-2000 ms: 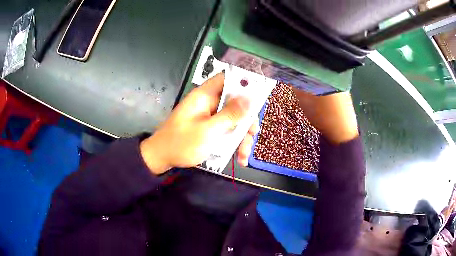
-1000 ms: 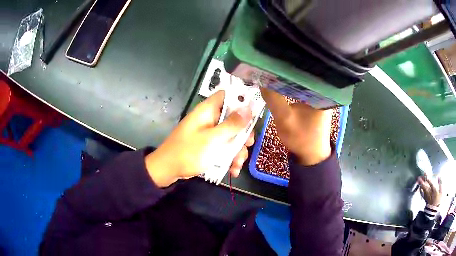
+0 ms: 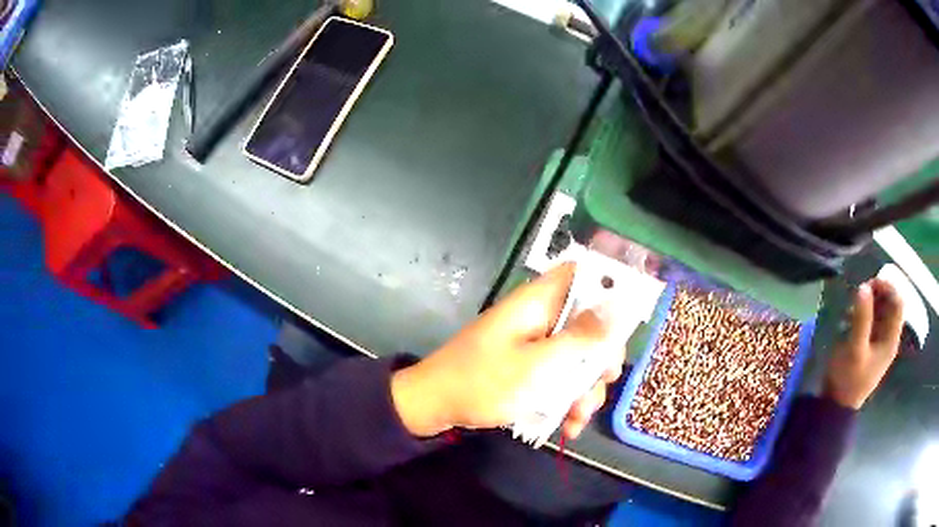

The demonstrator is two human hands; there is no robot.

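Observation:
My left hand (image 3: 505,355) is shut on a white leaf stack (image 3: 607,309). The stack's holed end lies at the foot of the green press (image 3: 618,196), and its jagged ends show below my fingers. A red thread (image 3: 563,458) hangs under it. A white plate with a dark cutout (image 3: 553,232) lies beside the stack. My right hand (image 3: 863,350) is at the far right, beyond the blue tray (image 3: 680,460), with its fingers on a rounded white piece (image 3: 912,301). The fingertips and grip are partly unclear.
Small copper-brown pieces (image 3: 716,376) fill the tray. A smartphone (image 3: 319,98), a long dark-handled tool (image 3: 257,88) and a clear packet (image 3: 151,108) lie on the green bench (image 3: 412,206). A black cable (image 3: 551,185) runs left of the press. A red stool (image 3: 113,242) stands lower left.
The view has shifted left. My right hand has moved from over the tray to the far right, at a white piece. My left hand still holds the stack. The other person's hand is out of view.

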